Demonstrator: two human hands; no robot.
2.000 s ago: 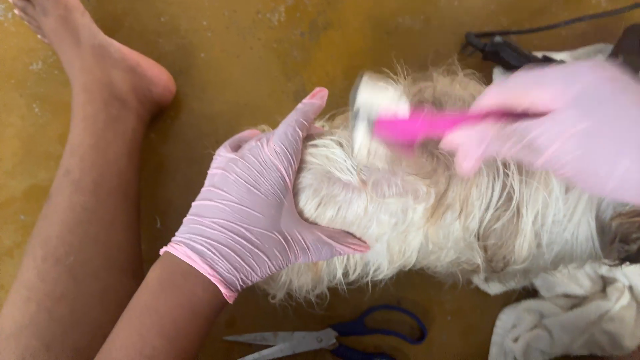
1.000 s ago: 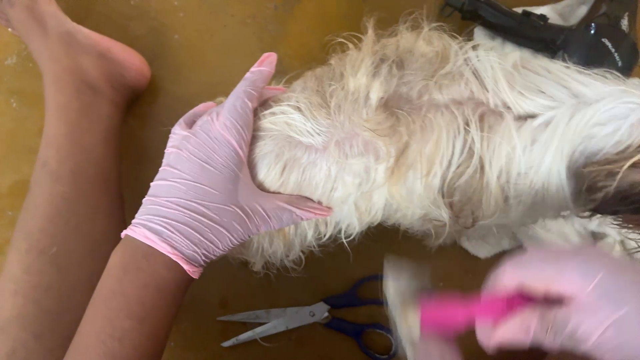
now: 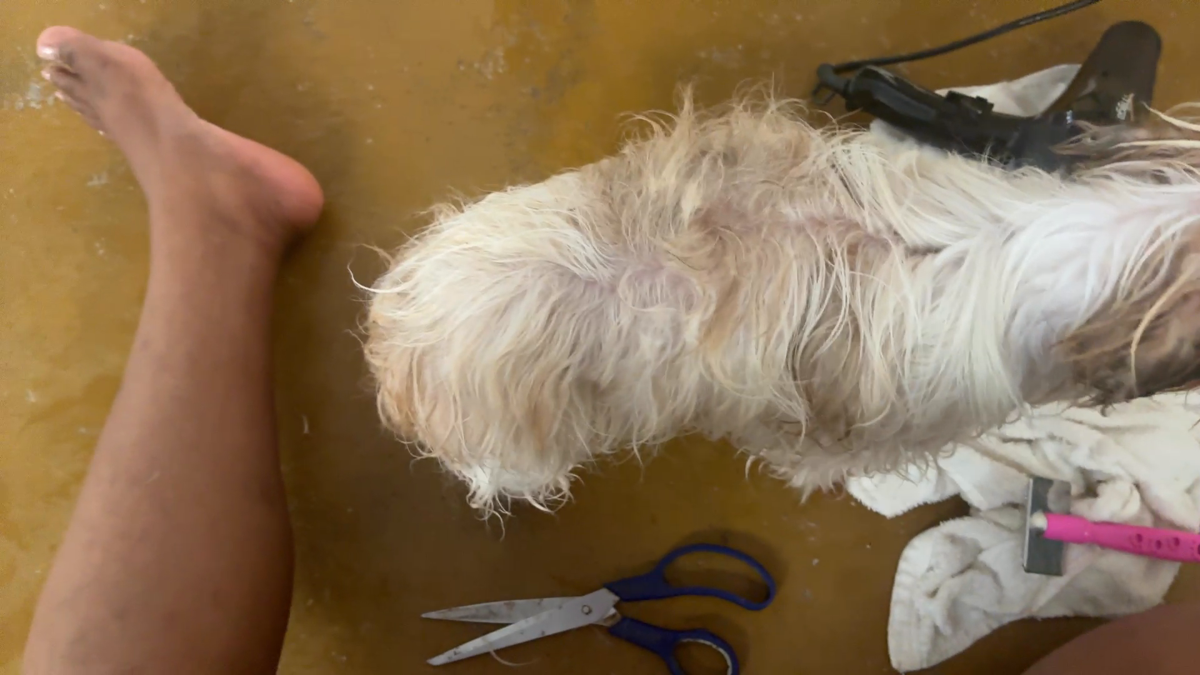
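Note:
Neither my left hand nor my right hand shows in the head view. A long-haired white and tan dog (image 3: pixel 647 300) is seen from above, its body running from the middle to the right edge. Its head is not visible. A pet slicker brush with a pink handle (image 3: pixel 1116 536) lies on a crumpled white towel (image 3: pixel 937 600) at the lower right. Below the dog, scissors with blue handles (image 3: pixel 586 609) lie on the floor with their blades apart.
A black hair dryer (image 3: pixel 975 117) with a cord rests on white cloth beyond the dog. My bare leg (image 3: pixel 187 403) stretches along the left side on the yellow-brown floor (image 3: pixel 450 84). Bare skin shows at the bottom right corner.
The gloved left hand has left the dog's rump and gone out of view. The gloved right hand has let go of the pink brush, now on the towel, and is also out of view.

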